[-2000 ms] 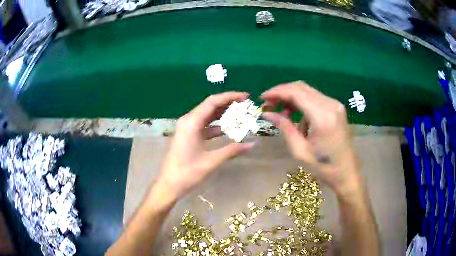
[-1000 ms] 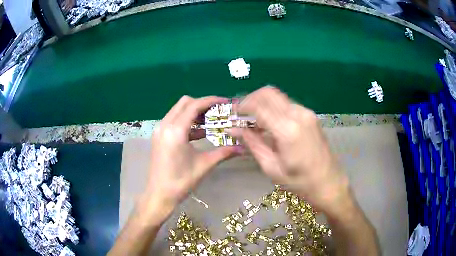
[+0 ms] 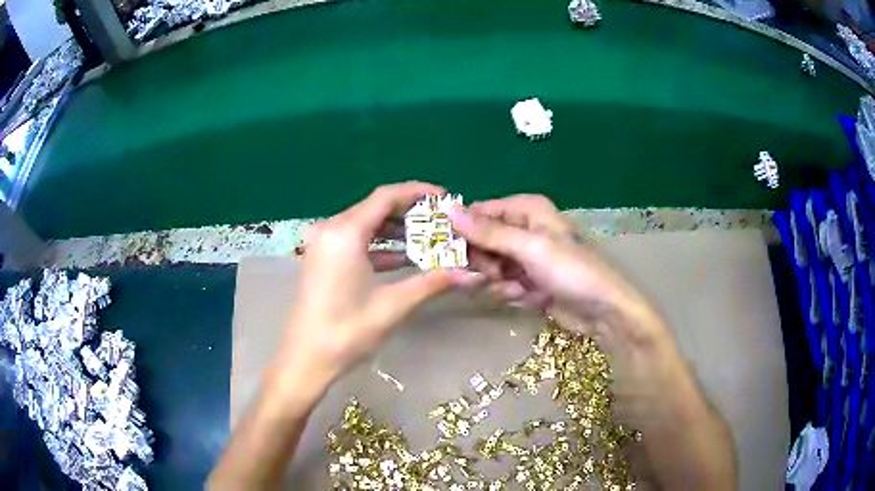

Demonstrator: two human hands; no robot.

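Note:
My left hand [image 3: 360, 268] holds a white socket housing [image 3: 434, 233] between thumb and fingers, above the near edge of the belt. Gold shows in the slots of the housing. My right hand [image 3: 537, 254] is at the housing's right side, with its thumb and fingertips touching it. Whether a contact is between those fingertips is hidden. A heap of brass contacts [image 3: 580, 384] lies on the tan board [image 3: 696, 326] below my hands. A long thin brass strip [image 3: 390, 381] lies apart at the heap's upper left.
A housing pile [image 3: 82, 374] lies on the dark bench at left. White housings [image 3: 532, 118] lie spaced out on the green belt [image 3: 288, 125]. A pale worn rail [image 3: 173, 245] runs between belt and board. A blue rack [image 3: 835, 326] with pale pieces stands at the right edge.
The housings on the belt have moved right. The held housing has turned so that gold shows in its slots. My right hand has closed in against its right side.

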